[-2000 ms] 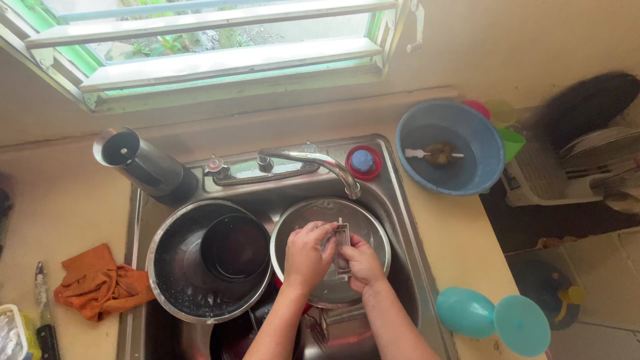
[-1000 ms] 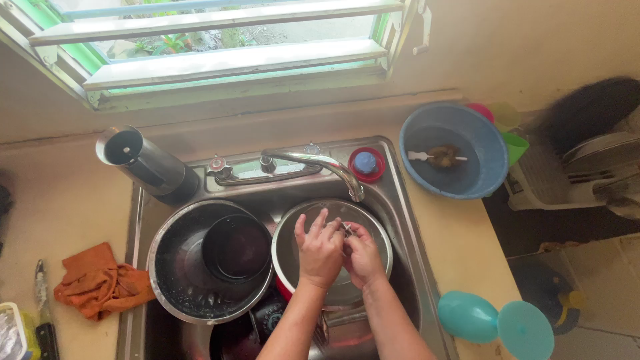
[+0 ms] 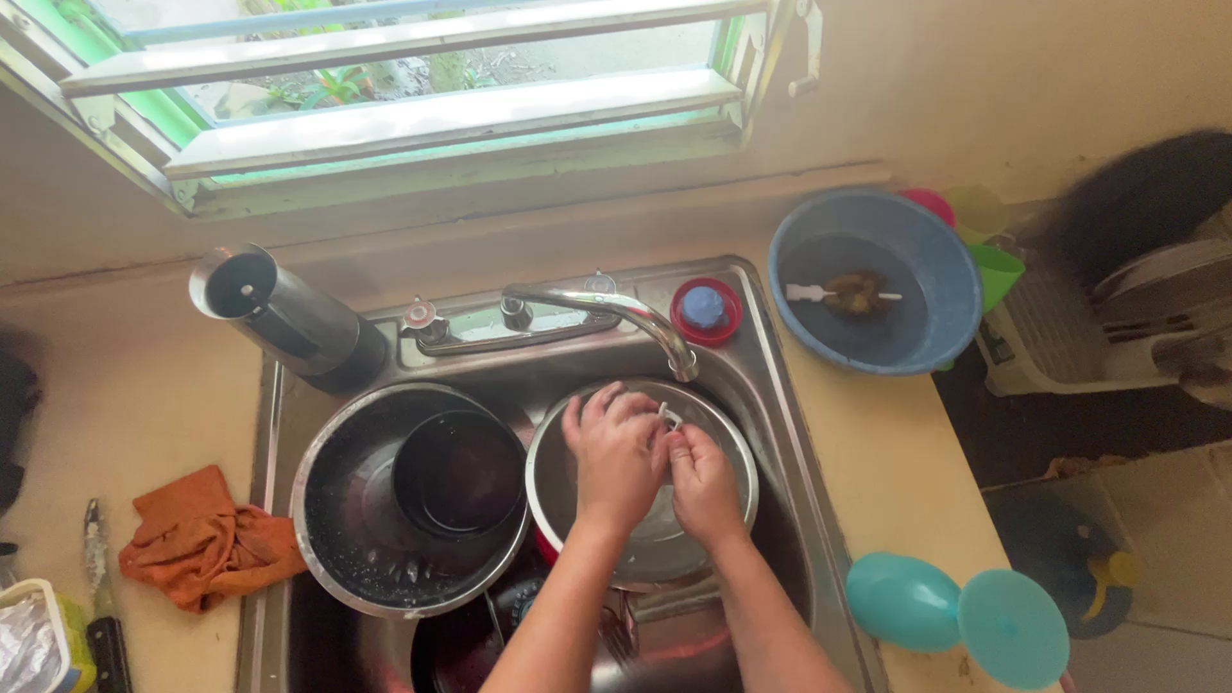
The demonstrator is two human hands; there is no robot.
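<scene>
Both hands meet over the right-hand metal bowl in the steel sink. My right hand pinches a small pale object, too small and too covered to name. My left hand lies against it with fingers spread, touching my right hand; whether it also grips the object I cannot tell. The chrome faucet ends just above my fingers. To the left, a large dark pot with a light rim holds a smaller dark pot. Dark cookware and some metal utensils lie below, partly hidden by my forearms.
Behind right stands a blue basin with water and a brush. A red dish sits by the faucet. Turquoise cups lie right; a dish rack is beyond. Leftward are a steel canister, orange cloth and knife.
Two seconds ago a small rectangular pale piece showed upright between my hands; now only a small part shows. My left hand has shifted over it.
</scene>
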